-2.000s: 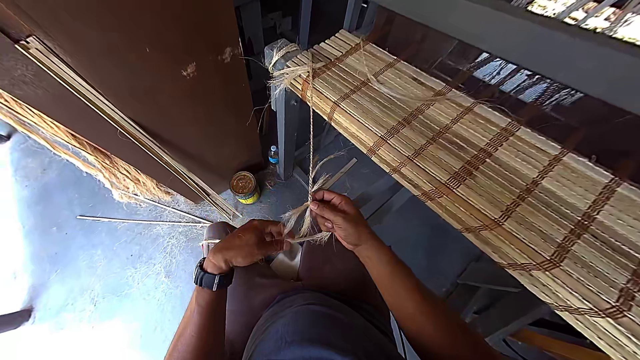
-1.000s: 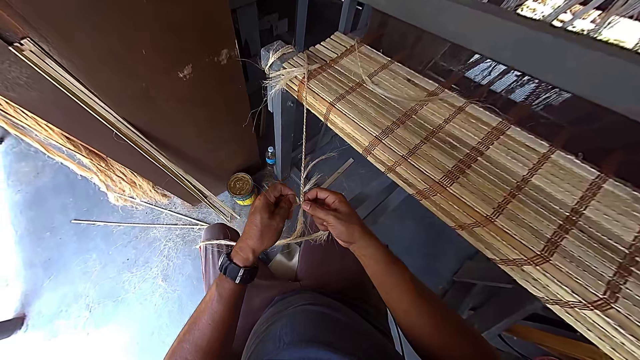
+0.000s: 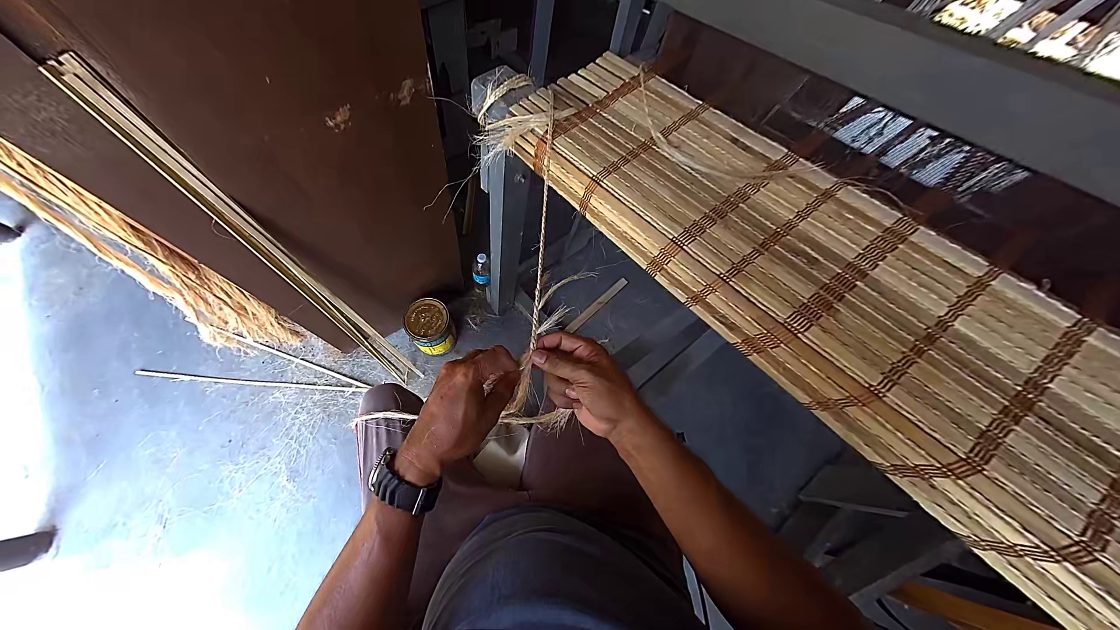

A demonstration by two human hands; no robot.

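Note:
A thin braided cord of pale plant fibre (image 3: 542, 236) hangs from the near left corner of a woven slat mat (image 3: 770, 254) and runs down to my hands. My left hand (image 3: 464, 402), with a black watch on the wrist, pinches fibre strands just left of the cord's lower end. At that end, my right hand (image 3: 582, 381) grips the cord between thumb and fingers. Loose fibre tufts stick out above my right hand, and more strands (image 3: 385, 418) trail under both hands across my lap. My left fingertips are partly hidden.
An open tin (image 3: 429, 325) and a small bottle (image 3: 481, 269) stand on the floor beside a grey post (image 3: 507, 219). Long thin slats (image 3: 210, 201) lean against a brown panel at left. A fibre bundle (image 3: 149, 254) lies beyond them. Thin sticks (image 3: 254, 381) lie on the floor.
My left hand moved up and closer to the cord between the two earlier frames, then slightly lower again. My right hand has stayed near the cord's lower end.

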